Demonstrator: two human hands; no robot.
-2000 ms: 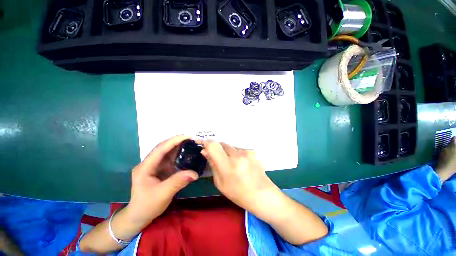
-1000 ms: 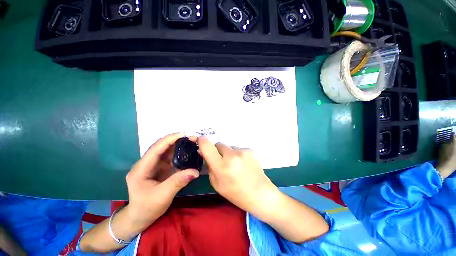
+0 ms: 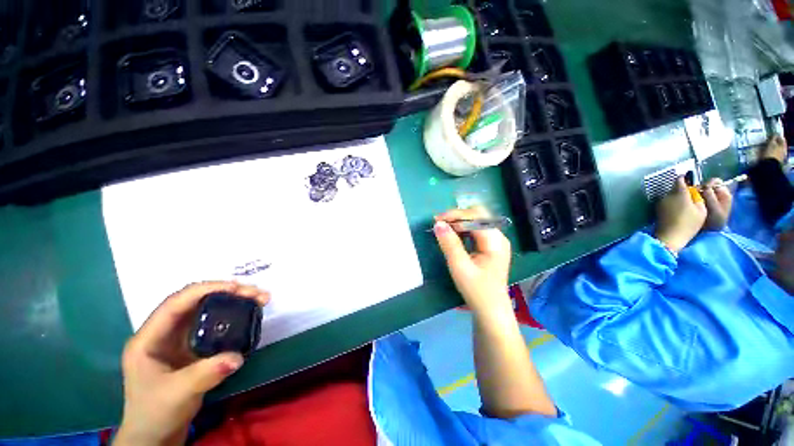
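My left hand (image 3: 170, 357) holds a black watch case (image 3: 225, 325) between thumb and fingers over the lower left of the white paper sheet (image 3: 200, 226). My right hand (image 3: 477, 257) is off to the right of the paper, over the green bench, and holds slim grey tweezers (image 3: 477, 225) between thumb and fingers. Small silvery parts (image 3: 252, 267) lie in a loose pile on the paper, above the case. A clump of dark ring-like parts (image 3: 338, 177) lies at the paper's upper right.
A black foam tray (image 3: 209, 131) with cases stands behind the paper. Right of it are a green-flanged wire spool (image 3: 441, 39), a cream tape roll (image 3: 446, 144) holding orange-handled pliers and a plastic bag, and another foam tray (image 3: 557, 165). Blue-clothed workers sit at the right.
The view has turned to the right. My right hand has moved from the case to the bench right of the paper and now shows tweezers. The case remains in my left hand.
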